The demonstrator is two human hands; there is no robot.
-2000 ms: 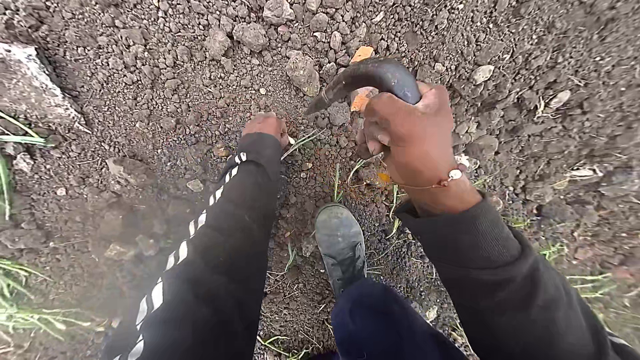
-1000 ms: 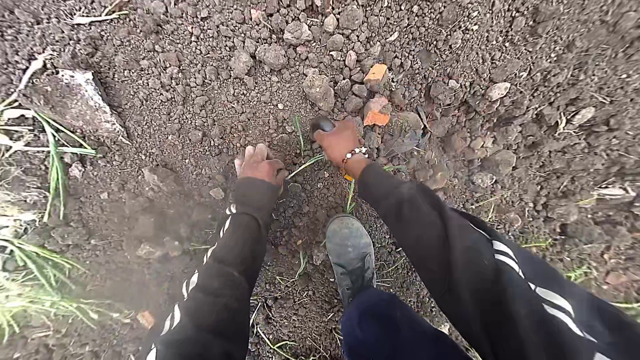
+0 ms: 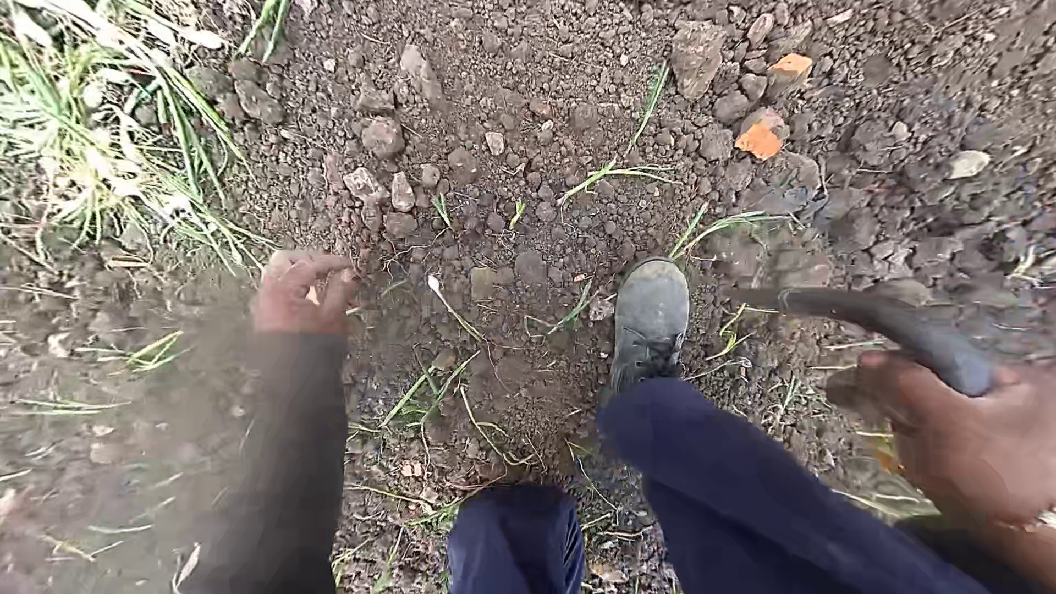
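My right hand (image 3: pixel 949 421), at the right edge, is closed around the dark curved handle of a tool (image 3: pixel 907 326); the narrower end points left, toward my shoe, and is blurred. My left hand (image 3: pixel 301 293) is low over the soil at the left, its fingers curled; motion blur hides whether anything small is between them. Green seedlings with thin leaves (image 3: pixel 606 172) lie or stand in the crumbly soil between and beyond my hands. A small uprooted shoot with a pale bulb end (image 3: pixel 445 301) lies to the right of my left hand.
My grey shoe (image 3: pixel 652 309) stands on the soil at centre right, and my other knee (image 3: pixel 516 536) is at the bottom. A heap of pulled grass (image 3: pixel 99 124) lies at upper left. Stones (image 3: pixel 697 58) and orange fragments (image 3: pixel 759 140) are at upper right.
My two hands were close together one second ago and are now far apart, the right one drawn back with the tool. The view has shifted left, bringing the grass heap further in.
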